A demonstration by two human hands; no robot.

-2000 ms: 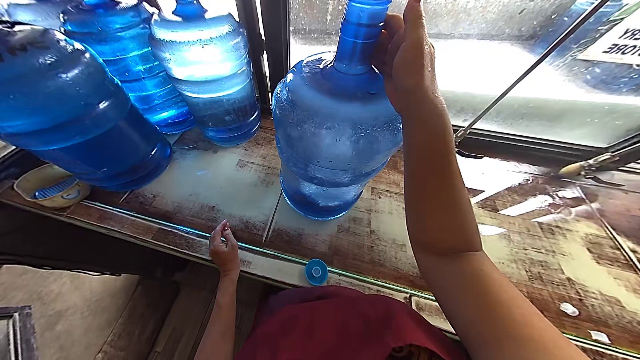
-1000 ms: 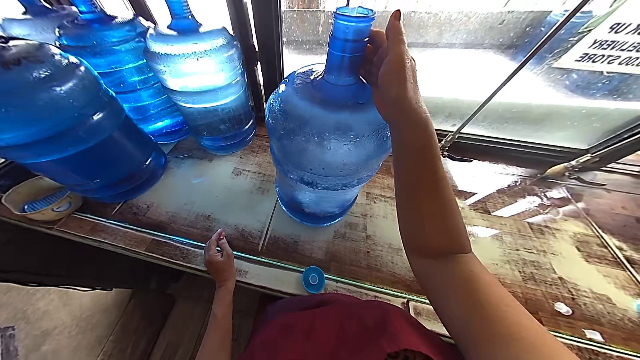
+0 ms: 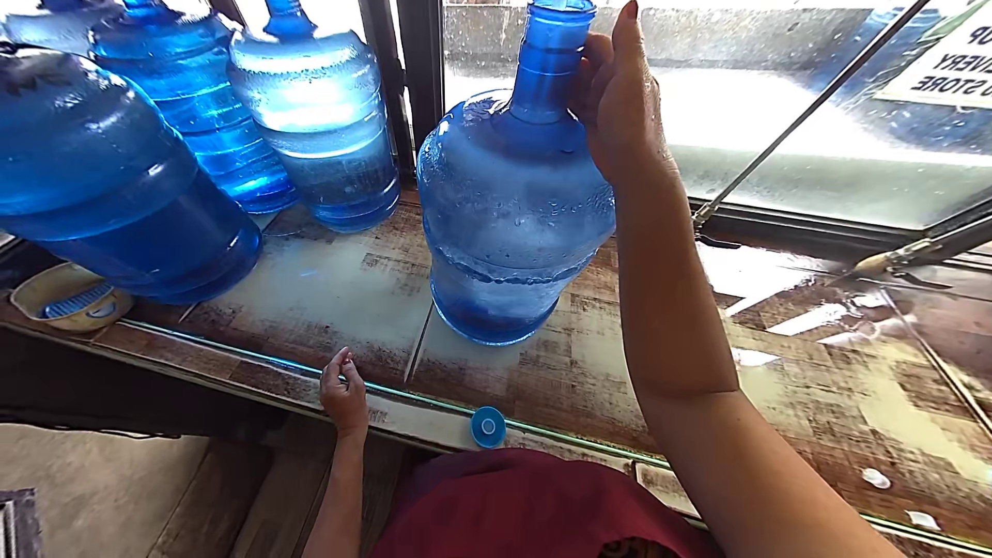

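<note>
A large blue plastic water jug (image 3: 511,194) stands upright on the wood-patterned counter, its mouth uncapped at the top edge of the view, with water beads on its wall. My right hand (image 3: 624,101) rests against the right side of its neck, fingers partly hidden behind it, thumb raised. My left hand (image 3: 344,391) is at the counter's front edge, fingers curled together, with no object visible in it. Right of that hand, a round blue cap (image 3: 488,427) lies on the edge strip, just in front of my dark red shirt.
Several blue jugs (image 3: 318,132) stand at the left. Near the front left corner sits a yellowish bowl (image 3: 74,298) with a blue brush in it. Behind the counter is a wet window (image 3: 775,139) with metal stays. Small white scraps (image 3: 876,478) lie at the right.
The jug's neck was tilted to the right two seconds ago; the jug now stands more upright, with my right hand still at its neck. My left hand has barely moved.
</note>
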